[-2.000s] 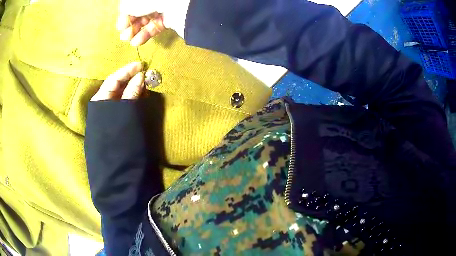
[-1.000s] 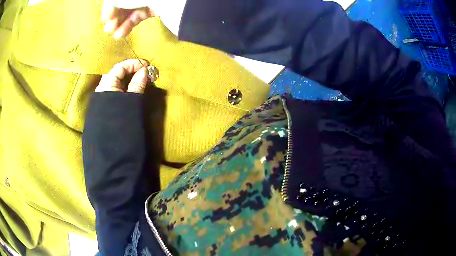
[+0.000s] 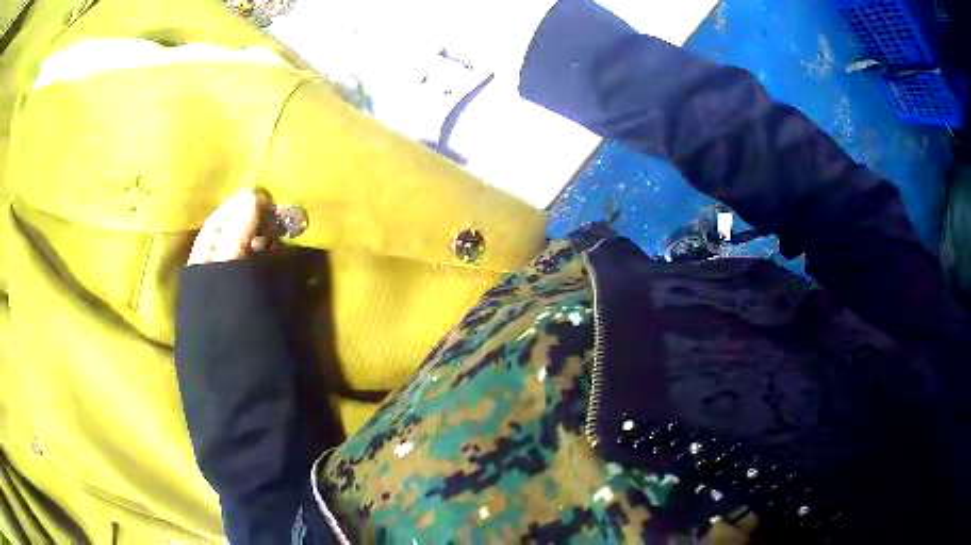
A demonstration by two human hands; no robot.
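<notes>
The mustard-yellow coat (image 3: 192, 117) is spread across the left side. My left hand (image 3: 229, 229) pinches the coat at the left side of a shiny round button (image 3: 290, 220); the fingertips are partly hidden. A second dark button (image 3: 467, 246) lies flat on the cloth to the right. A thin dark line, perhaps thread, curves up from my left fingertips. My right sleeve reaches over the white surface, but the hand beyond its cuff is washed out in the glare and cannot be made out. No needle can be seen.
A white surface (image 3: 532, 154) with dark marks and a dark curved shadow lies beyond the coat. Small brownish pieces are at the top left. Blue sheeting (image 3: 767, 96) and a blue plastic basket (image 3: 921, 96) are at the right. Small dark and white items lie near my right forearm.
My right hand has left the thread above the button and its sleeve has moved right over the white surface. The view has shifted, showing more white surface. My left hand still pinches beside the button.
</notes>
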